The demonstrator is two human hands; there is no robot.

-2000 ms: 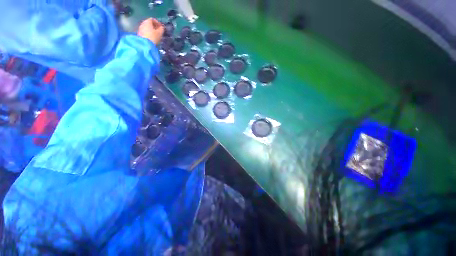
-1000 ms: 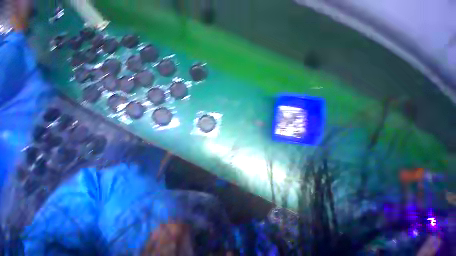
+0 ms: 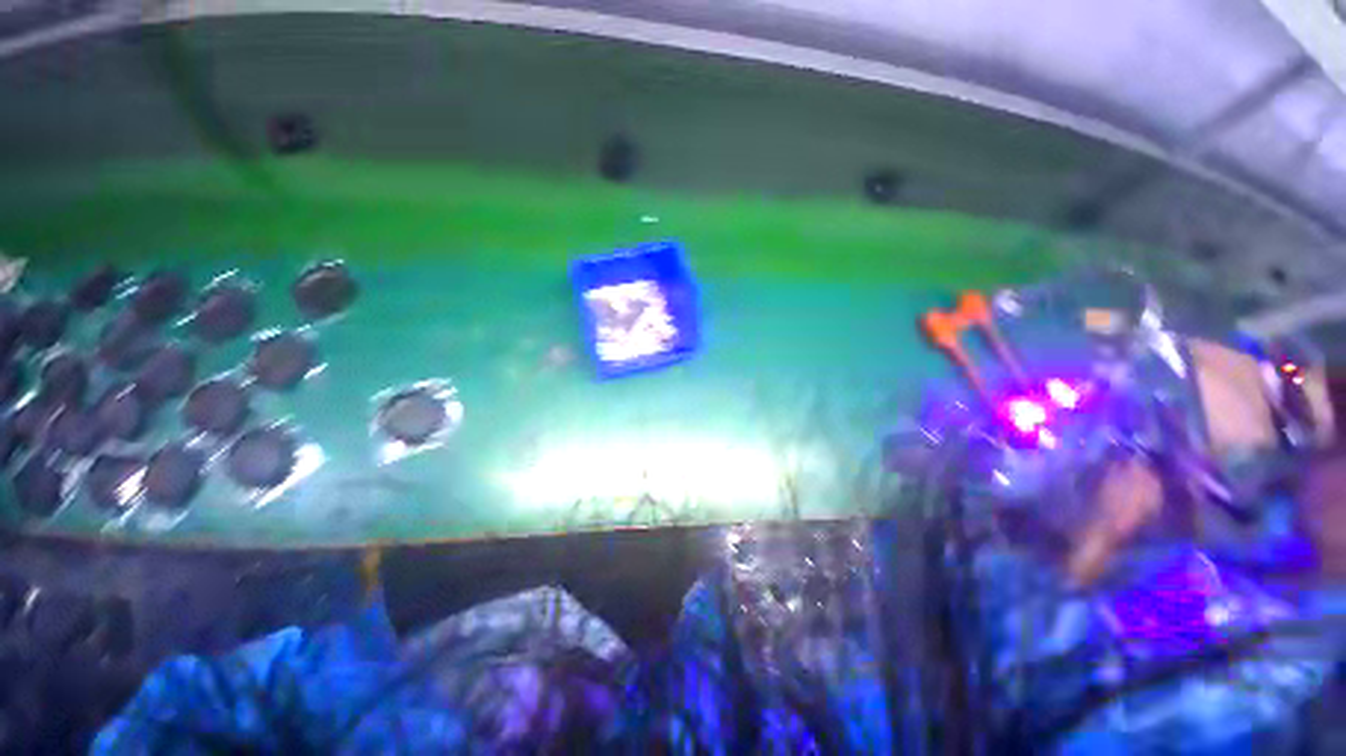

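Neither of my hands can be made out in the head view. Round black discs lie in a loose group on the green bench at the left. One disc (image 3: 418,417) sits apart on a shiny clear square with its corners sticking out. Another disc (image 3: 266,455) is at the right side of the group, also on shiny film. An open blue bin (image 3: 684,306) stands on the bench right of the discs and holds small silvery bits. The picture is blurred, so fine marks on the discs cannot be read.
Blue smock cloth (image 3: 244,694) lies along the bottom. A clear glinting sheet or tray (image 3: 805,591) is at the bench's near edge. At the right, another person's hand (image 3: 1117,517) is near pink-violet lights (image 3: 1033,411) and an orange-red two-armed thing (image 3: 960,328).
The view has swung right and levelled, so the discs and bin now appear further left. The blue arm and hand at the left are out of view, and the lights at the right show fully.
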